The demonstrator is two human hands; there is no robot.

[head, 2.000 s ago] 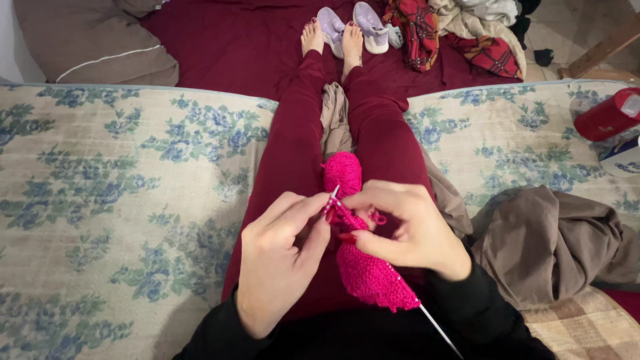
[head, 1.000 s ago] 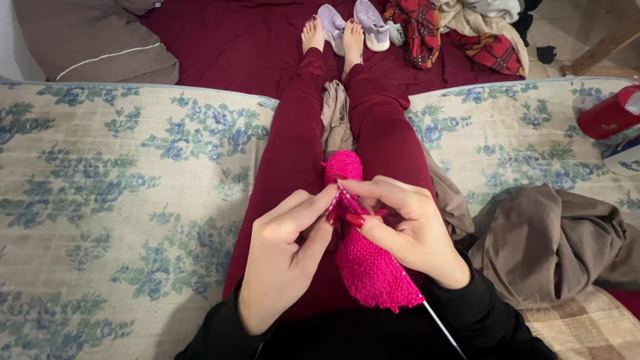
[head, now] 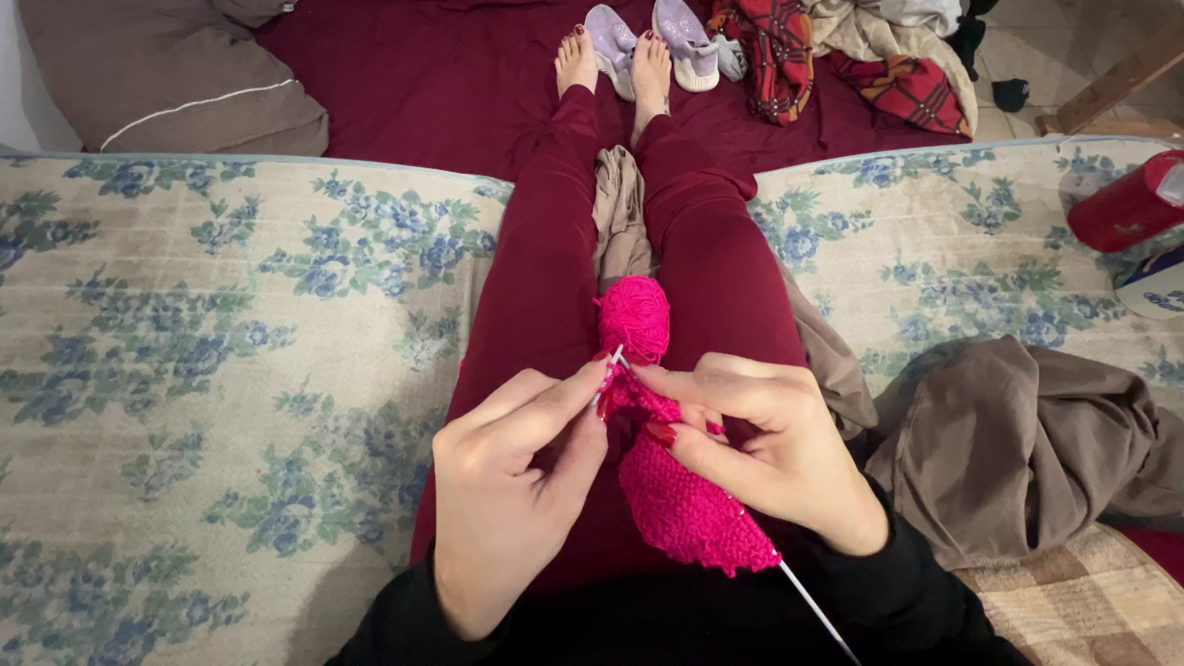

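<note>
My left hand (head: 523, 472) pinches a light knitting needle between thumb and forefinger, near its tip. Opposite it, my right hand (head: 772, 435) holds the bright pink knitted piece (head: 689, 504) and a second knitting needle (head: 819, 610), whose shaft runs out below the fabric toward the lower right. The two needle tips meet between my fingertips, where pink stitches sit on them. Just beyond lies a ball of pink yarn (head: 635, 317) between my thighs. My fingers partly hide the stitches and the working yarn.
My outstretched legs lie over a floral mattress (head: 231, 370). Crumpled brown fabric (head: 1008, 444) and a red container (head: 1128, 203) are at the right. Lilac shoes (head: 684, 42) lie by my feet, with plaid cloth (head: 782, 60) to their right. A brown pillow (head: 185, 83) rests at the upper left.
Both hands stay close together over my lap with small finger movements. The left needle's tip now shows more plainly above my fingers than one second ago.
</note>
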